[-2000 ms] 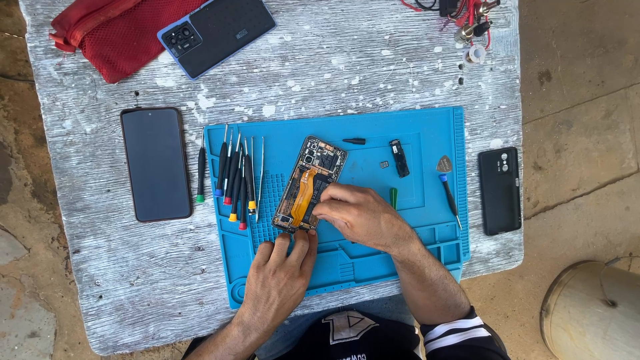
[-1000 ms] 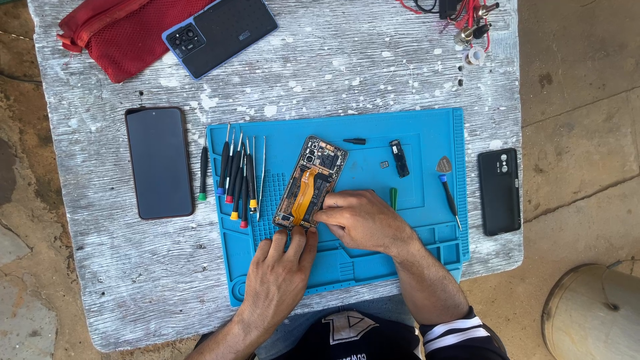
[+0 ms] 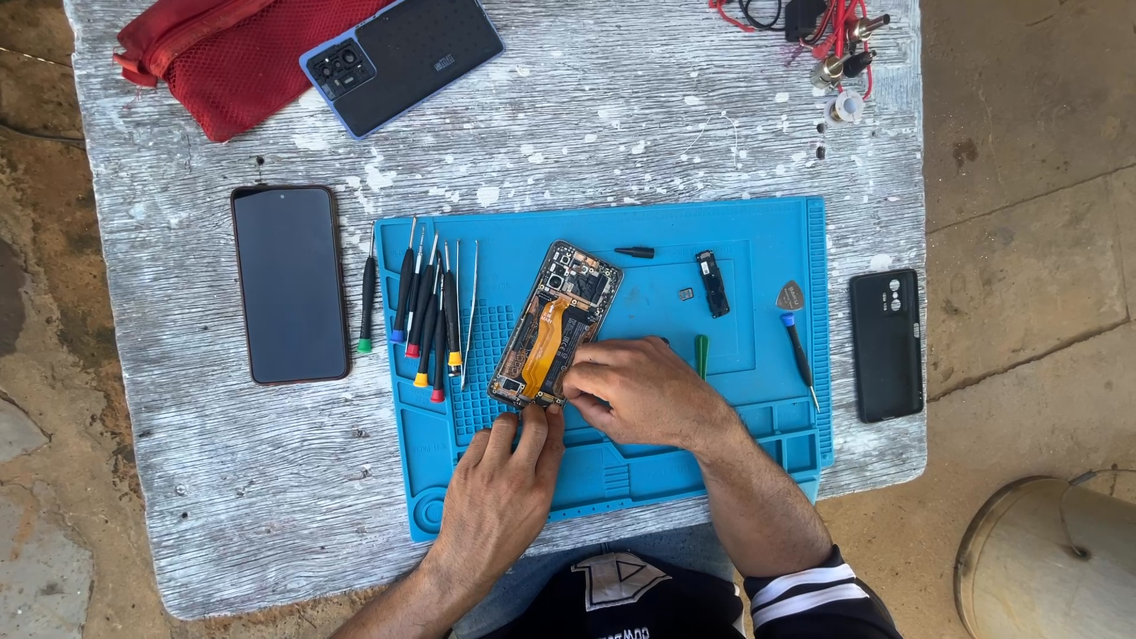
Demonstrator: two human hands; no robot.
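An opened smartphone [image 3: 581, 293] lies tilted on a blue silicone repair mat [image 3: 657, 222], its inner parts bare and an orange flex cable [image 3: 546, 342] running along it. The fingertips of my left hand [image 3: 506, 488] touch the phone's bottom edge. My right hand [image 3: 643, 390] is bent over the lower right side of the phone; its fingertips are partly hidden, and whether they pinch something cannot be told. Right of the phone are a black speaker-like module [image 3: 713, 284], a small metal piece [image 3: 686, 294], a short black tool piece [image 3: 635, 253] and a green-handled tool [image 3: 702, 355].
Several precision screwdrivers [image 3: 426, 328] and thin metal tweezers or a probe [image 3: 470, 311] lie left. A blue-tipped screwdriver [image 3: 799, 355] and a metal pick [image 3: 790, 295] lie right. Around the mat are a smartphone [image 3: 288, 284], a cased phone [image 3: 417, 62], a red mesh pouch [image 3: 231, 71] and a black case [image 3: 887, 346].
My right hand's fingers have shifted slightly at the phone's lower right side. My left hand stays at the bottom edge.
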